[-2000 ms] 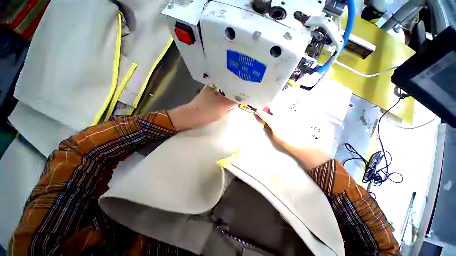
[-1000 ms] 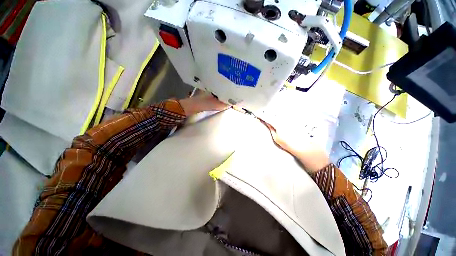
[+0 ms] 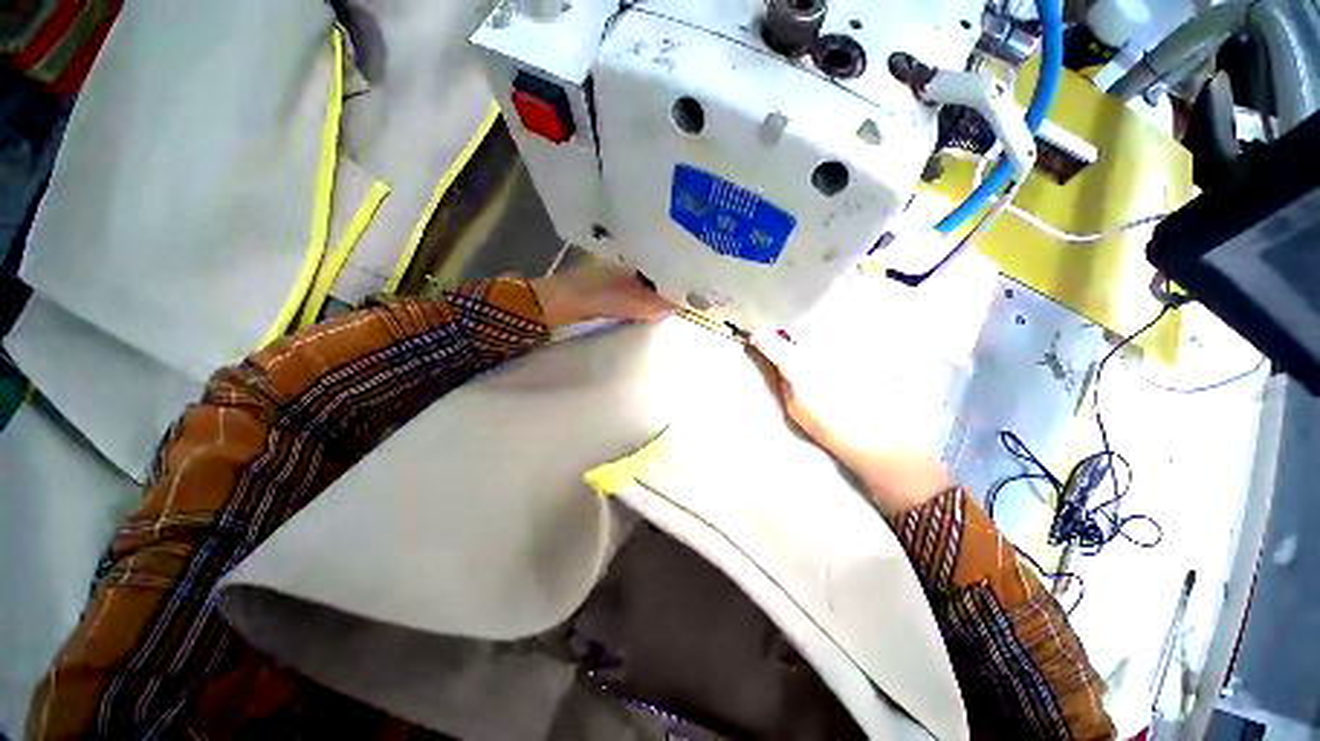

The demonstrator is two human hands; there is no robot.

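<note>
The large beige workpiece [image 3: 463,478] runs from under the sewing machine head [image 3: 753,174] down over the lap, open with a dark inside at the bottom. A bit of yellow binding [image 3: 627,469] shows at its middle. My left hand [image 3: 601,294] is at the workpiece's far edge, left of the head's lower end; its fingertips are hidden. My right hand [image 3: 832,434] lies along the right edge, its fingers near the head and washed out by glare. The needle area is hidden.
Beige stacked workpieces [image 3: 188,174] with yellow edges lie at left. A tangled black cable [image 3: 1086,500] lies at right, with a thin tool [image 3: 1175,637] near the table edge. A touchscreen [image 3: 1259,261] stands at far right. A blue air hose [image 3: 1045,87] and yellow plate [image 3: 1086,246] are behind the head.
My left hand has moved back from under the head to its left side. The workpiece has shifted left and spread lower left. The camera view has shifted slightly.
</note>
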